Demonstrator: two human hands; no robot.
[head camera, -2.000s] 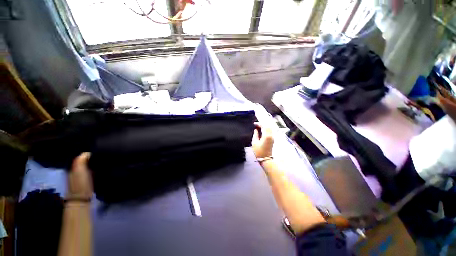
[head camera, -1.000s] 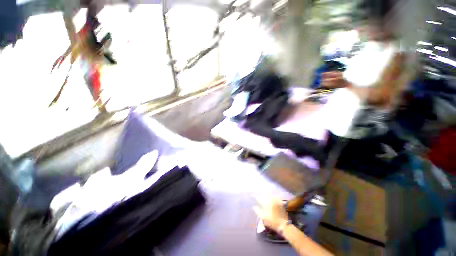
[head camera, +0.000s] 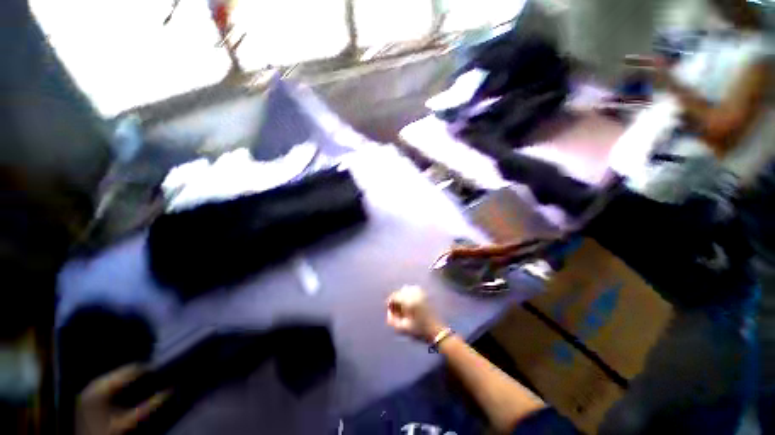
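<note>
My left hand (head camera: 119, 399), blurred at the lower left, holds the near end of a long black garment piece (head camera: 229, 348). The piece reaches right across the near part of the lilac table (head camera: 382, 255), its wider end lying near the front edge. My right hand (head camera: 410, 311) is over the table to the right of the piece, fingers curled, apparently with nothing in it, though blur hides detail. The steam iron (head camera: 476, 263) stands at the right table edge, just beyond my right hand and not touched. A black stack (head camera: 255, 229) lies at the far side.
A pale strip (head camera: 308, 276) lies mid-table. White pieces (head camera: 234, 174) lie behind the stack. Loose black pieces (head camera: 106, 340) lie at the left. A cardboard box (head camera: 595, 314) stands at the right. A person (head camera: 714, 110) is at the neighbouring table (head camera: 586, 127) with black cloth.
My right hand has left the stack, gone to the iron, then come back left, away from it. My left hand, out of view a second ago, now holds a black piece at the near edge.
</note>
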